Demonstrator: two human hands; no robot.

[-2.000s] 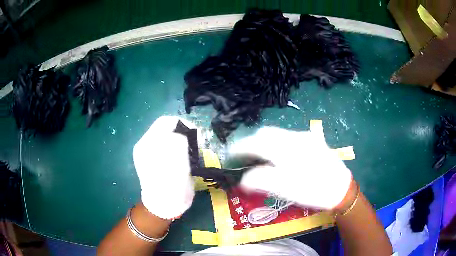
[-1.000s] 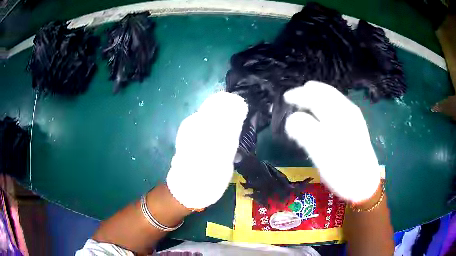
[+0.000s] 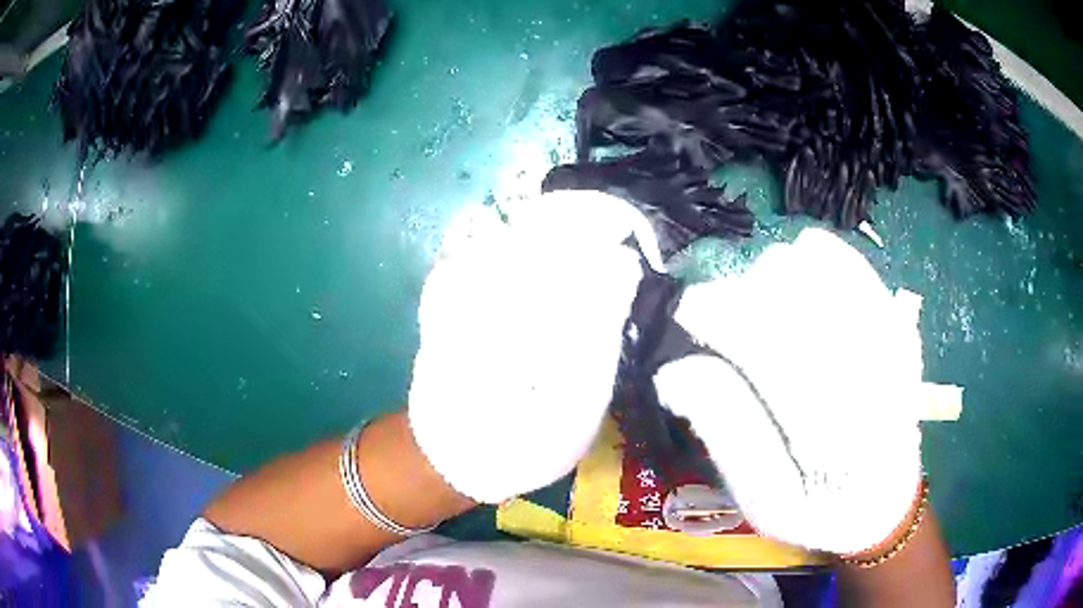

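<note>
My left hand (image 3: 523, 344), in a thick white glove, and my right hand (image 3: 814, 392), gloved the same way, are close together above the red printed card (image 3: 647, 487). A black pleated piece (image 3: 653, 327) lies between them, gripped by the fingers of both hands. The gloves hide much of the piece and of the card. A pale oval (image 3: 703, 508) shows on the card below my right hand, with a thin pale stick-like mark on it.
Masking tape (image 3: 594, 481) frames the card. A large pile of black pleated pieces (image 3: 831, 107) lies beyond my hands. Smaller bunches (image 3: 149, 71) are at the far left and left edge. The green table (image 3: 238, 297) has a pale rail (image 3: 1033, 77) along its far side.
The view has shifted, so the piles sit higher in the picture. Both hands have come closer together over the card, and the black piece is now held between them. A small clump now shows just behind my left hand.
</note>
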